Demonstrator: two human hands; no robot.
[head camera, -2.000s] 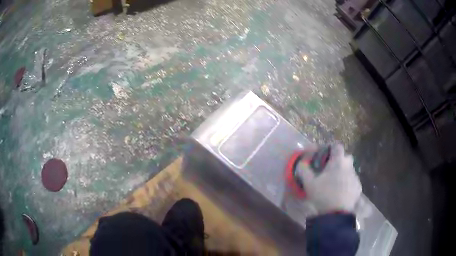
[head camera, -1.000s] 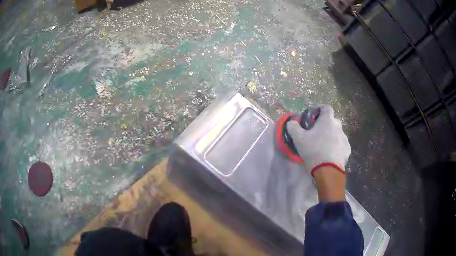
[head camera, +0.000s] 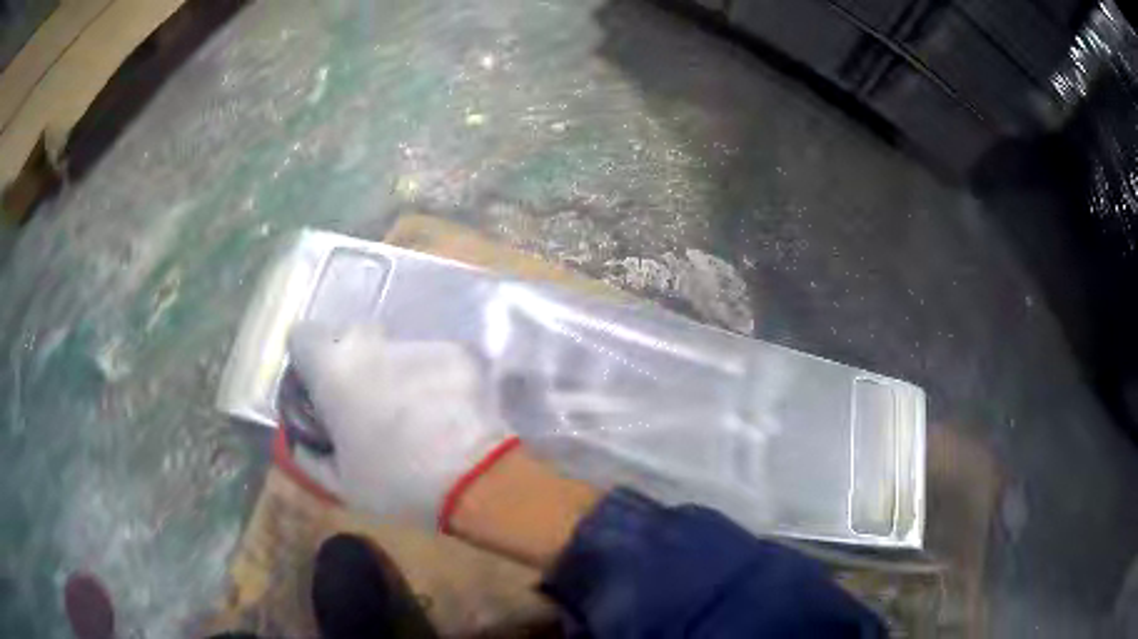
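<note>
A silver-grey metal housing (head camera: 649, 387) lies across the middle of the view, with a recessed rectangular panel near each end of its upward face. My right hand (head camera: 399, 418), in an off-white glove with a red cuff edge, is over the left part of the housing. It is closed around a dark disc sander with a red-orange rim (head camera: 300, 464), at the housing's near left edge. The glove hides most of the sander; contact with the metal cannot be told. My left hand is not in view.
Brown cardboard (head camera: 275, 549) lies under the housing and shows beyond it. A dark shoe (head camera: 356, 587) is at the bottom. A dark-red disc (head camera: 89, 605) lies on the floor at lower left. Dark strapped boxes (head camera: 874, 63) stand at upper right, shiny wrapped material (head camera: 1104, 112) beside them.
The view has turned, so the housing now lies nearly crosswise. My right hand and the sander have moved from the housing's middle to its left end and near edge.
</note>
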